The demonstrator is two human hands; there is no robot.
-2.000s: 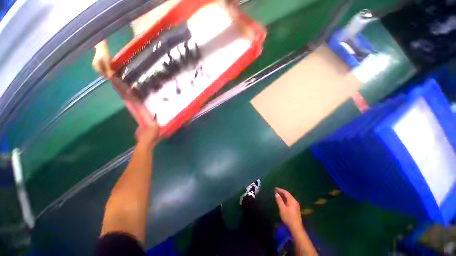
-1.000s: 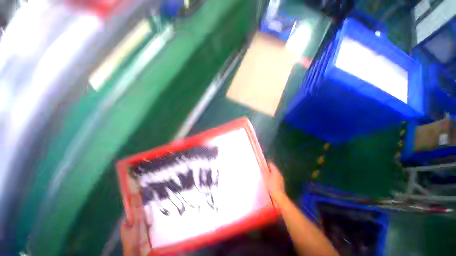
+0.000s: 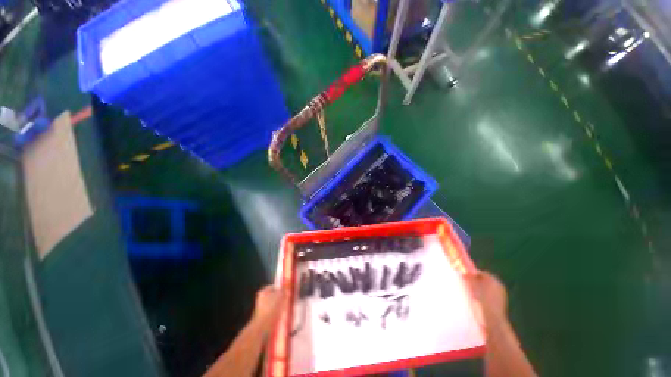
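Observation:
A red tray [image 3: 455, 258] with a white lining is held level in front of me. Black cabled parts [image 3: 360, 280] lie in rows along its far side, and thin leads show on the lining. My left hand [image 3: 266, 303] grips the tray's left side. My right hand [image 3: 488, 293] grips its right side. The fingers are partly hidden by the tray. Just beyond the tray stands a blue tote [image 3: 427, 193] filled with dark parts, partly behind the tray's far rim.
A hand truck with a red-wrapped handle [image 3: 344, 82] stands behind the blue tote. A tall stack of blue totes [image 3: 199, 88] is at upper left. The green bench [image 3: 96, 272] with a cardboard sheet [image 3: 55, 184] is at far left. A grey metal frame [image 3: 421, 70] stands at the top.
My right hand, empty at first, took hold of the red tray. The tray has left the conveyor area. My view has turned right, towards the hand truck and the tote of dark parts.

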